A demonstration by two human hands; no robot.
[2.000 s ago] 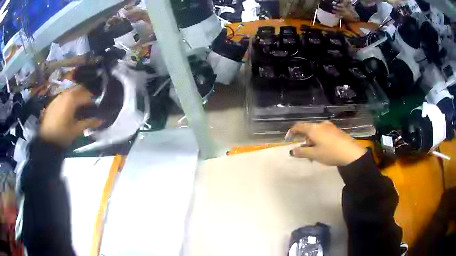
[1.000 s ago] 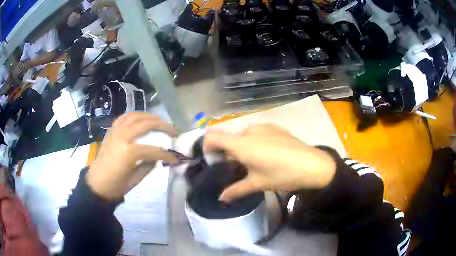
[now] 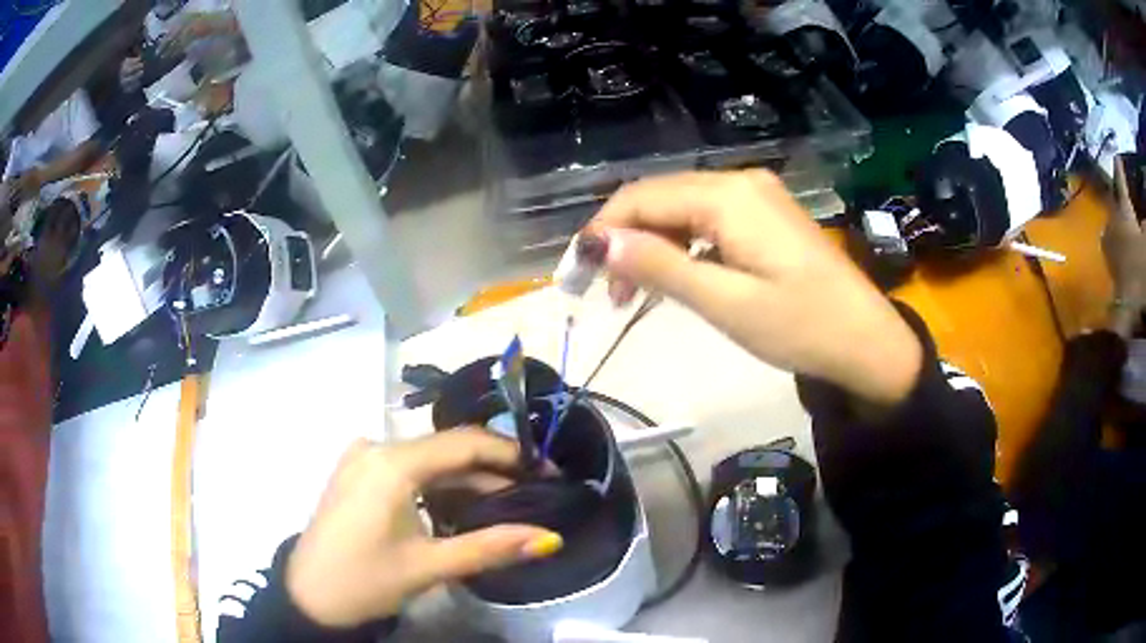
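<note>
A camera body [image 3: 631,553] with a black rounded part and white cover stands on the pale mat in front of me. My left hand [image 3: 421,521] grips its black part at the left. My right hand [image 3: 742,270] is raised above and to the right of it, with a small white piece [image 3: 579,264] between the fingertips. Thin blue and dark wires [image 3: 562,396] rise from the open black part towards my right hand. A black head shell [image 3: 760,515] lies on the mat to the right, open back up, board showing. A flat blue strip [image 3: 509,367] stands up by the opening.
A clear tray [image 3: 534,201] of black head units is at the back. A grey post [image 3: 329,151] rises left of it. Other camera bodies [image 3: 258,273] lie at left and right [image 3: 974,189]. A black cable [image 3: 695,502] curves beside the body. Another person's arm [image 3: 1122,264] is at the right edge.
My right hand has moved up and right from the body, drawing wires upward. My left hand has moved down onto the black part. The head shell on the right is visible again.
</note>
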